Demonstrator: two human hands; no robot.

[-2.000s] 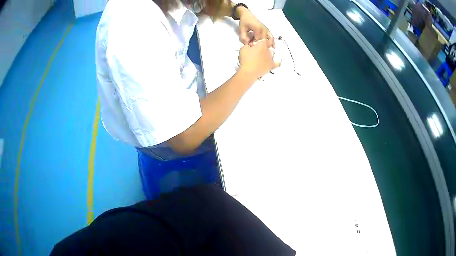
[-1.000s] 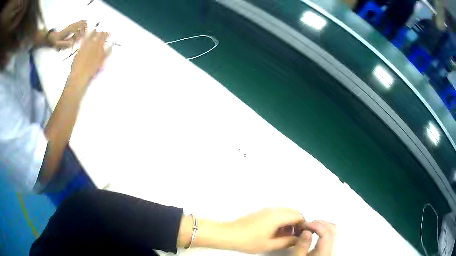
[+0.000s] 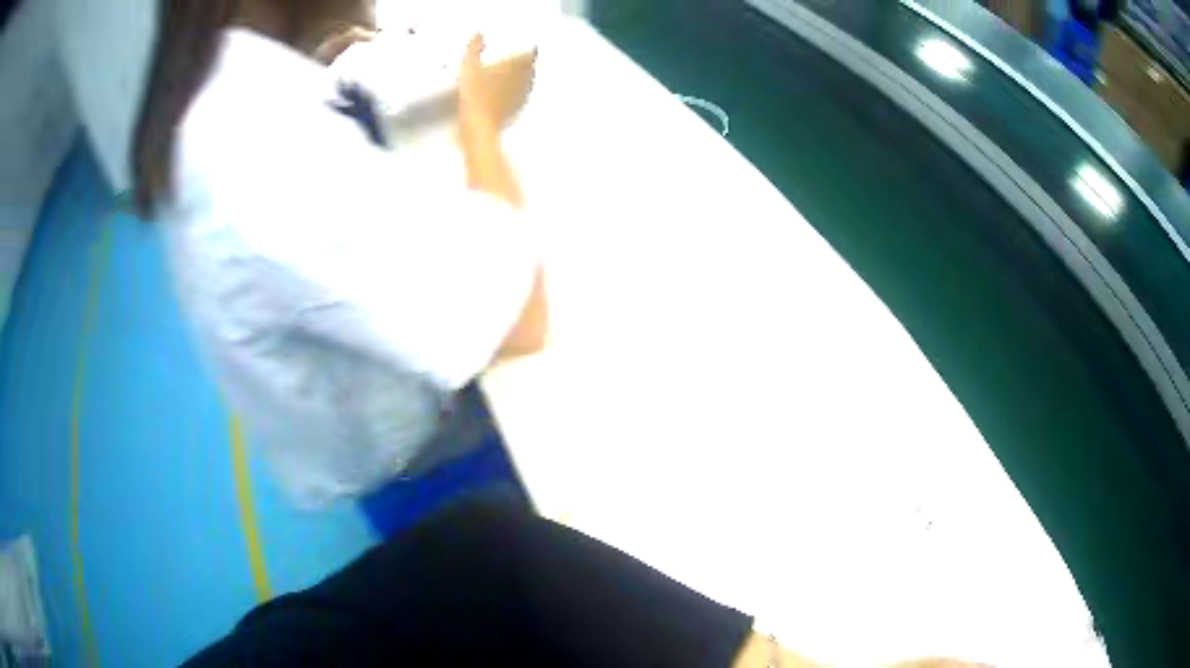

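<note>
My left arm, in a black sleeve, crosses the bottom of the picture. Only a thin strip of my left hand [image 3: 942, 663] shows at the bottom edge, with a bracelet on the wrist. The fingers are cut off, so what they hold is hidden. My right hand is out of the picture. The white tabletop [image 3: 731, 365] nearest me is very bright, with small dark marks near its right edge. No part being worked on can be made out.
A person in a white top sits at the left on a blue stool [image 3: 450, 489], a forearm over the table. A green conveyor belt [image 3: 900, 222] with grey rails runs along the right, with a white cord loop [image 3: 709, 107] at its near edge. The floor is blue with yellow lines.
One second ago both my hands showed together at the bottom; now only a strip of the left does. The view has swung left. The neighbouring person's body is now in full view.
</note>
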